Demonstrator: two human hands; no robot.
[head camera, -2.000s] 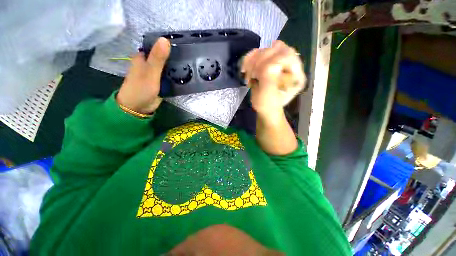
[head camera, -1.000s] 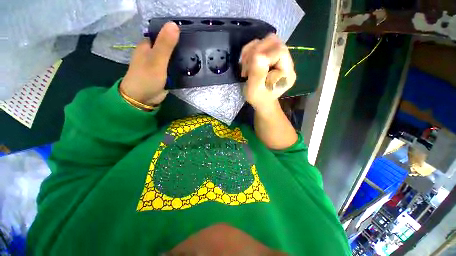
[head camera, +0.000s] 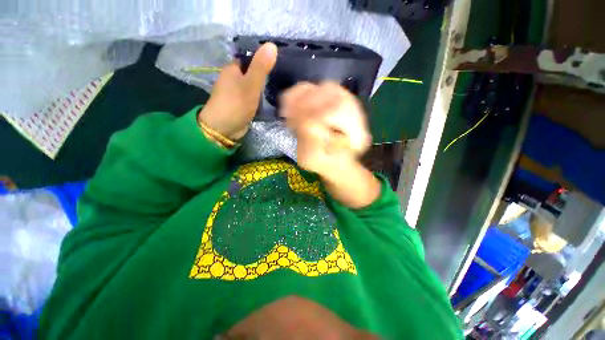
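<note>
A black socket unit (head camera: 318, 65) lies across whitish bubble wrap (head camera: 182, 58) in front of me, with round outlets along its far face. My left hand (head camera: 239, 93) grips its left end, thumb on top. My right hand (head camera: 326, 123) is blurred and curled in front of the unit's near face, covering most of the outlets there. A tan spot shows in the fist, but I cannot tell whether it holds a tool. Yellow leads (head camera: 402, 80) stick out at both ends of the unit.
Crumpled translucent wrap (head camera: 60, 56) covers the upper left, over a label sheet (head camera: 60, 123). A blue bin with clear plastic (head camera: 33, 242) is lower left. The chipped white metal frame (head camera: 434, 109) and green belt (head camera: 458, 172) are at right. Another black unit (head camera: 404, 6) is at the top.
The unit and my left hand sit further right in view. My right hand has moved left across the unit's near face. Another black unit has come into view at the top.
</note>
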